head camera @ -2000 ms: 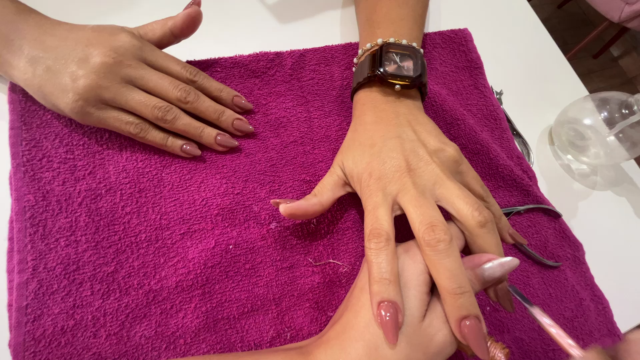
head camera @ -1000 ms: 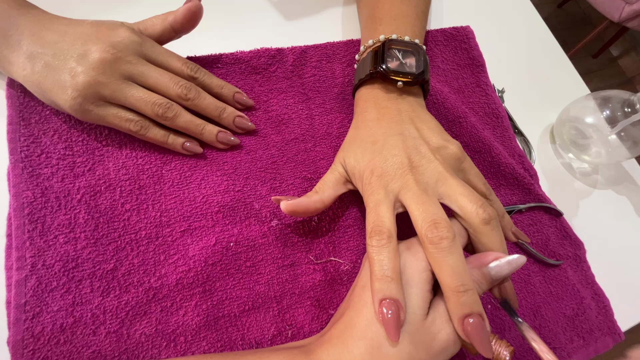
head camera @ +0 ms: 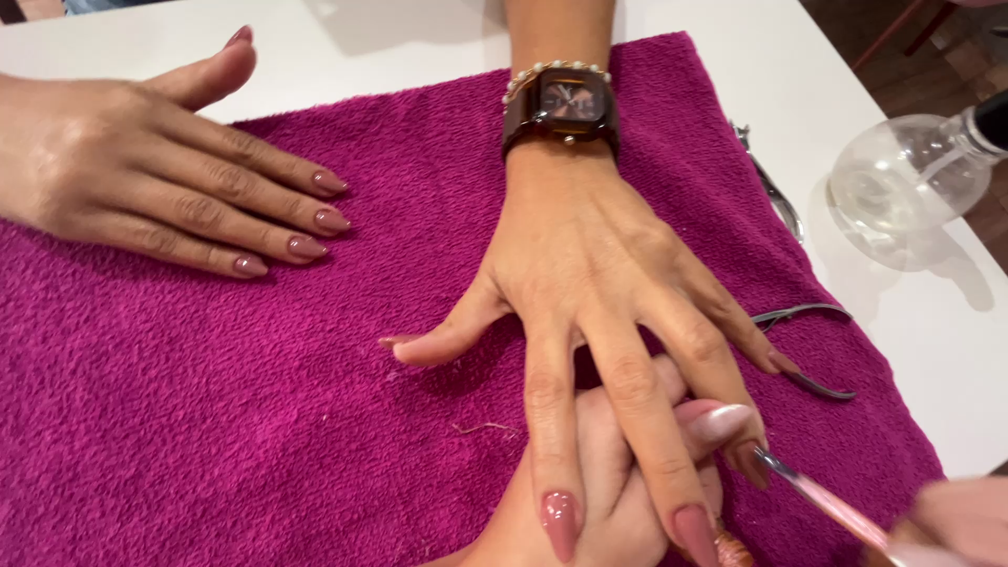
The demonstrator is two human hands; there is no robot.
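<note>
My left hand [head camera: 614, 472], palm up at the bottom, holds a finger of another person's hand [head camera: 583, 260] with its light pearly-nailed thumb on top. My right hand [head camera: 957, 520], blurred at the lower right edge, grips a thin nail brush [head camera: 835, 504] with a pink handle. The brush tip touches or nearly touches the nail [head camera: 748, 465] of that held finger. The person's other hand [head camera: 134, 173] lies flat at the upper left, with glossy mauve nails. Under all hands is a magenta towel [head camera: 236, 409].
Cuticle nippers [head camera: 819, 387] lie on the towel's right side, partly under the person's little finger. Another metal tool [head camera: 776, 197] lies by the towel's edge. A clear round bottle [head camera: 906, 173] with a black top stands on the white table [head camera: 937, 315]. The person wears a brown watch [head camera: 571, 102].
The brush in my right hand has shifted and its tip now meets the held finger's nail area. My left hand keeps its hold, and the person's hands stay about where they were.
</note>
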